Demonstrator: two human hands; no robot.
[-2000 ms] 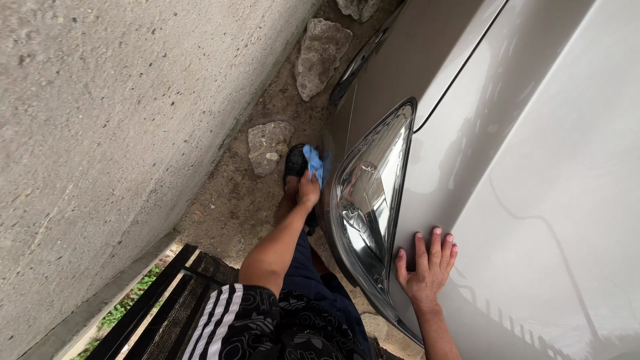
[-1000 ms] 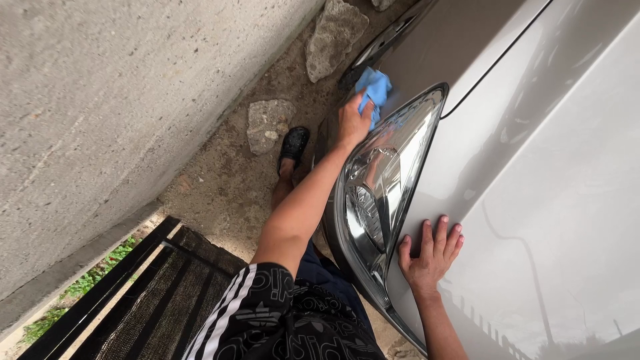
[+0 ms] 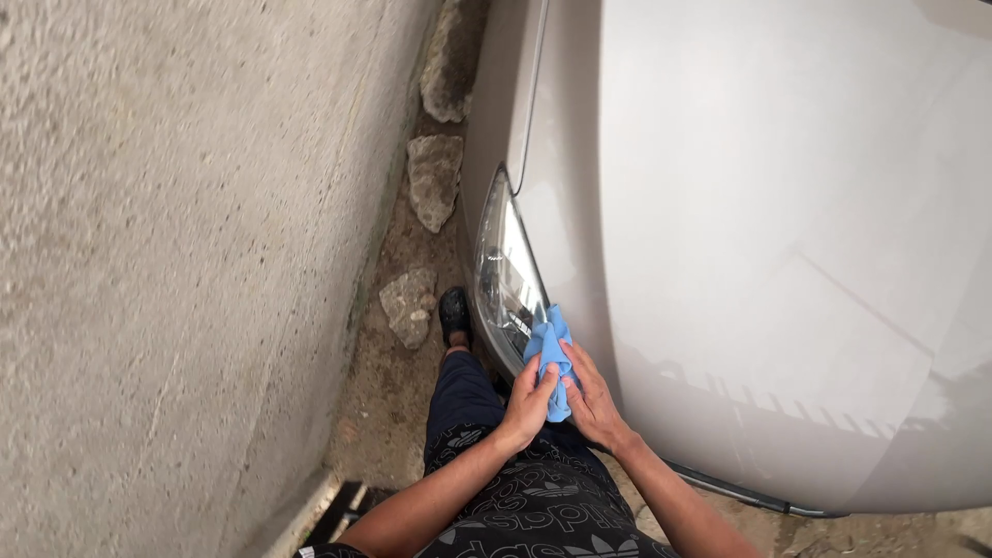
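Observation:
A crumpled blue cloth [image 3: 552, 360] is held between both hands, over the lower corner of the car's headlight [image 3: 508, 267]. My left hand [image 3: 531, 403] grips the cloth from its left side, thumb on top. From the right side, my right hand [image 3: 593, 395] has its fingers around the same cloth. The silver car hood [image 3: 736, 232] spreads to the right of both hands. Whether the cloth touches the headlight cannot be told.
A rough concrete wall [image 3: 194, 232] runs along the left. Stones [image 3: 408, 308] lie on the dirt ground between wall and car, beside my black shoe [image 3: 455, 314]. Black slats [image 3: 337, 511] show at the bottom left.
My left hand has brought the cloth back from the car's side, beyond the headlight. My right hand, flat on the hood before, has left it and taken hold of the cloth. The view has turned.

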